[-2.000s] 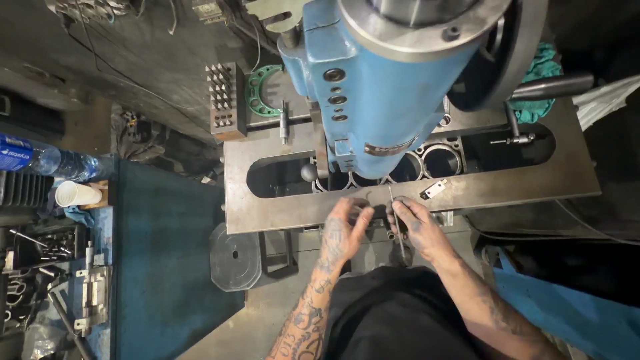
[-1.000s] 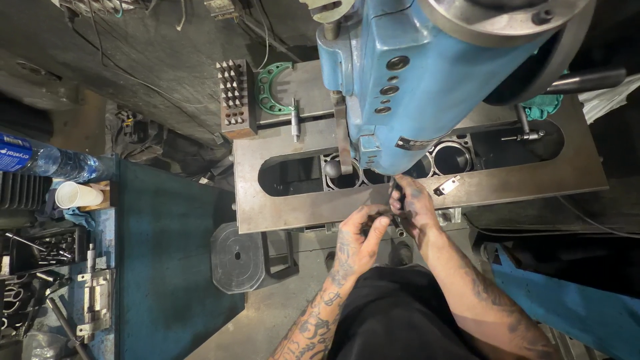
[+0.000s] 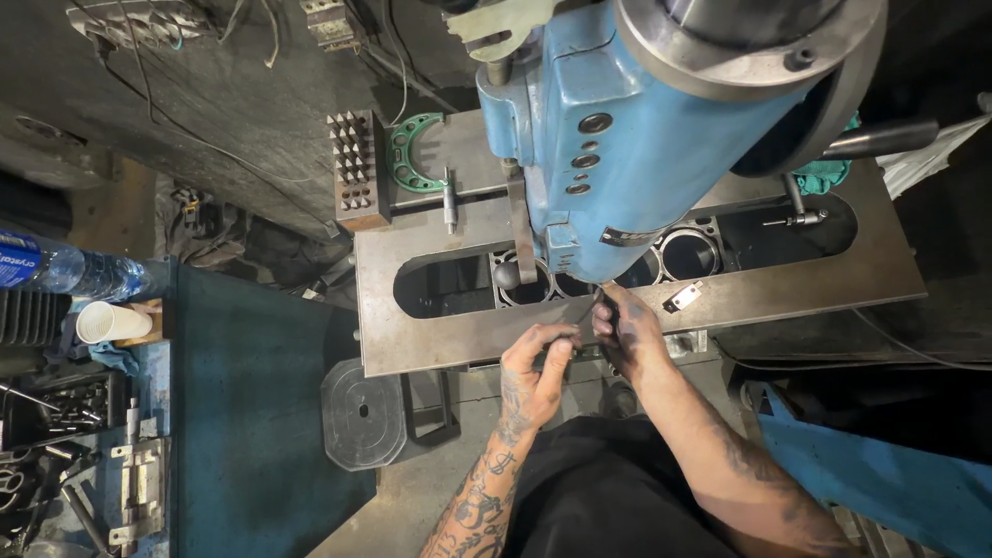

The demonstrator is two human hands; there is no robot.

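My left hand (image 3: 539,368) is at the front edge of the slotted steel machine table (image 3: 457,346), its thumb and fingertips pinched on something small and dark that I cannot identify. Close beside it on the right, my right hand (image 3: 629,329) has curled fingers around a thin dark piece, just below the blue boring machine head (image 3: 620,155). An engine block (image 3: 690,254) with round cylinder bores shows through the table's slot. A small metal block (image 3: 682,297) lies on the table right of my right hand. A ball-ended lever (image 3: 507,275) hangs over the left bore.
A green-framed micrometer (image 3: 407,159) and a block of pointed bits (image 3: 359,170) sit at the back left. A black step stool (image 3: 364,418) stands below. A blue bench at left holds a paper cup (image 3: 114,322), a plastic bottle (image 3: 70,267) and tools. A teal cloth (image 3: 825,174) lies at right.
My hands have moved from lying low at the table's front edge to being raised with fingers bent, and my left hand is now a little apart from my right.
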